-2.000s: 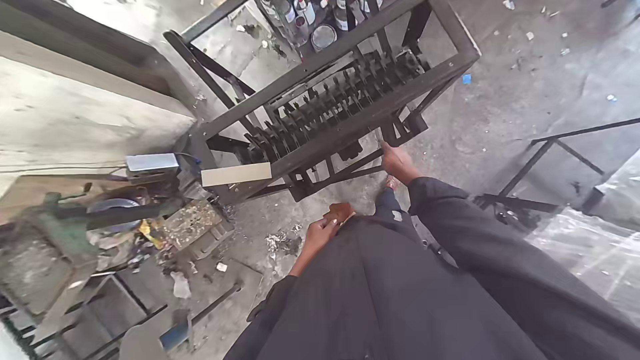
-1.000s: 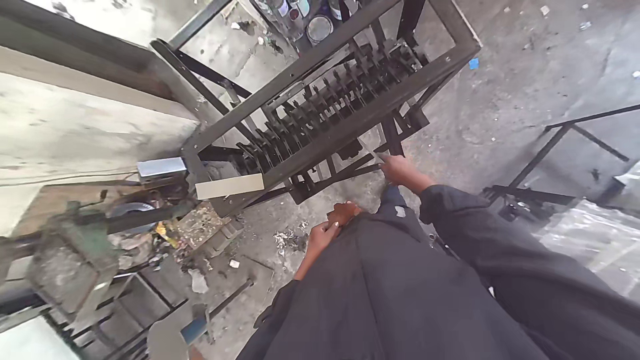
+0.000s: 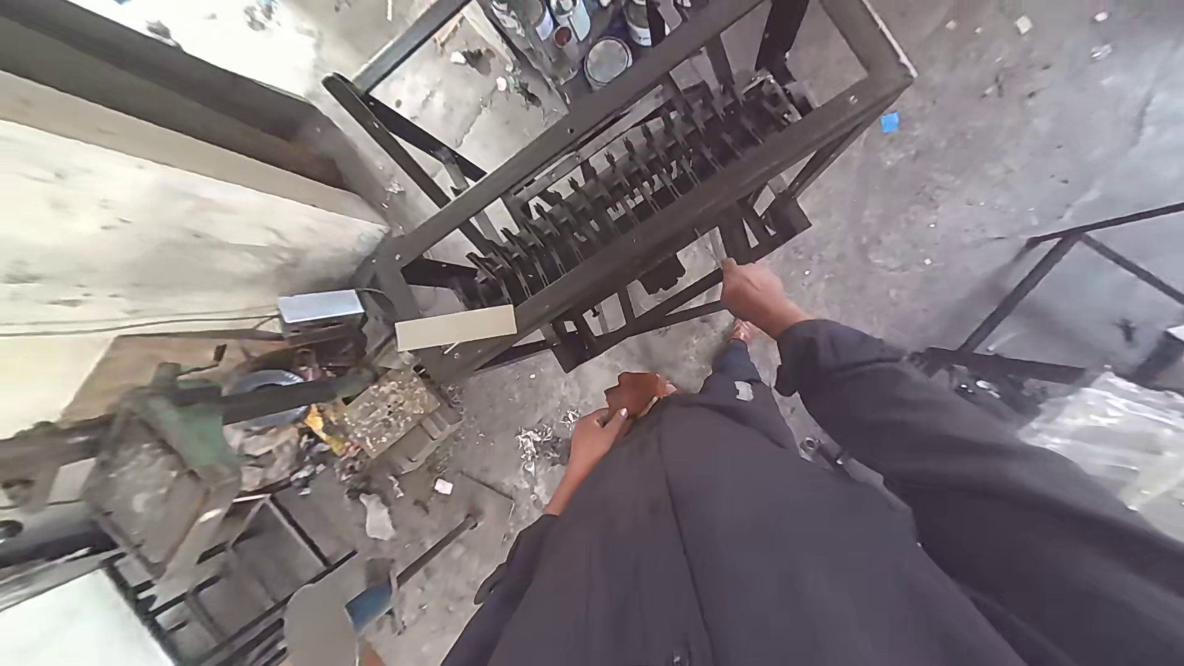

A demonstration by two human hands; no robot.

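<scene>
My left hand (image 3: 599, 433) is low in front of my dark coat, its fingers on a reddish-brown piece (image 3: 635, 392) whose material I cannot tell. My right hand (image 3: 758, 294) is at the near side of a dark metal machine frame (image 3: 647, 239), its fingers closed on a small thin pale strip or tool (image 3: 717, 245) that points toward the frame. Inside the frame runs a row of dark metal blades or fingers (image 3: 615, 199). A pale flat bar (image 3: 455, 327) lies across the frame's left corner.
Cans and jars (image 3: 608, 62) stand beyond the frame. At left are a grey metal box (image 3: 321, 307), a green vise-like tool (image 3: 190, 425) and a debris-covered block (image 3: 390, 412). A metal stand (image 3: 1045, 268) and clear plastic sheeting (image 3: 1110, 435) are at right. Scraps litter the concrete floor.
Two seconds ago my right hand was beside the frame's near bar; the thin strip now shows more plainly in its fingers. My left hand stays at the reddish-brown piece.
</scene>
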